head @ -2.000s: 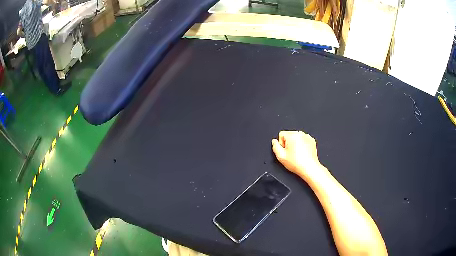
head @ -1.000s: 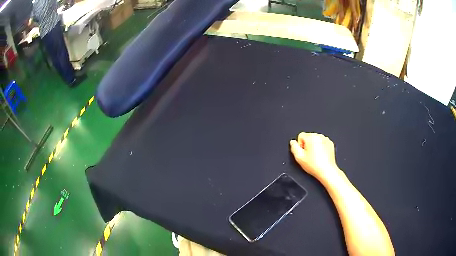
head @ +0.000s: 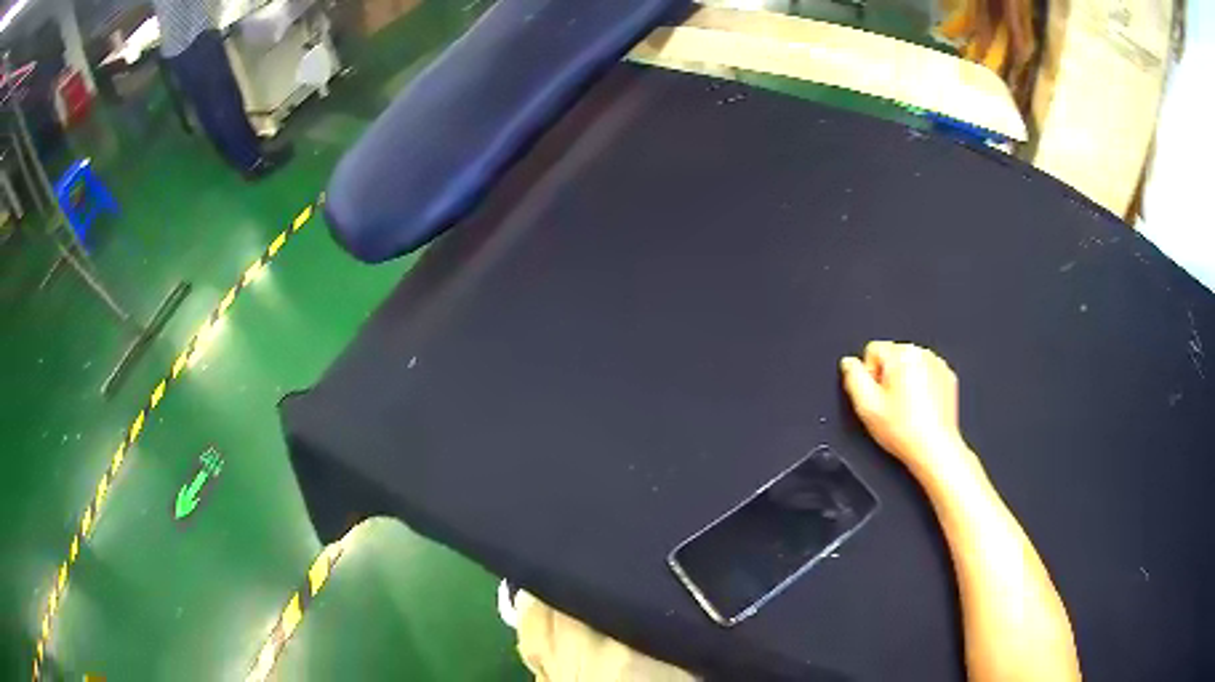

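Observation:
A wide pressing table with a black cloth top [head: 666,307] fills the middle and right of the view. My right hand [head: 909,397] rests on it as a bare, closed fist, thumb side to the left, with nothing seen in it. A black smartphone [head: 776,536] lies flat and slanted on the cloth, just below and left of my fist, not touched by it. My left hand is not in view.
A padded navy board [head: 466,133] overhangs the table's far left edge. A pale wooden board [head: 826,64] and white sheets [head: 1186,173] stand beyond the far edge. At left are a person's legs [head: 213,93], a blue stool [head: 83,197] and striped floor tape.
The whole view has shifted, so the table, phone and my right fist appear further right. The fist and phone keep about the same places on the cloth.

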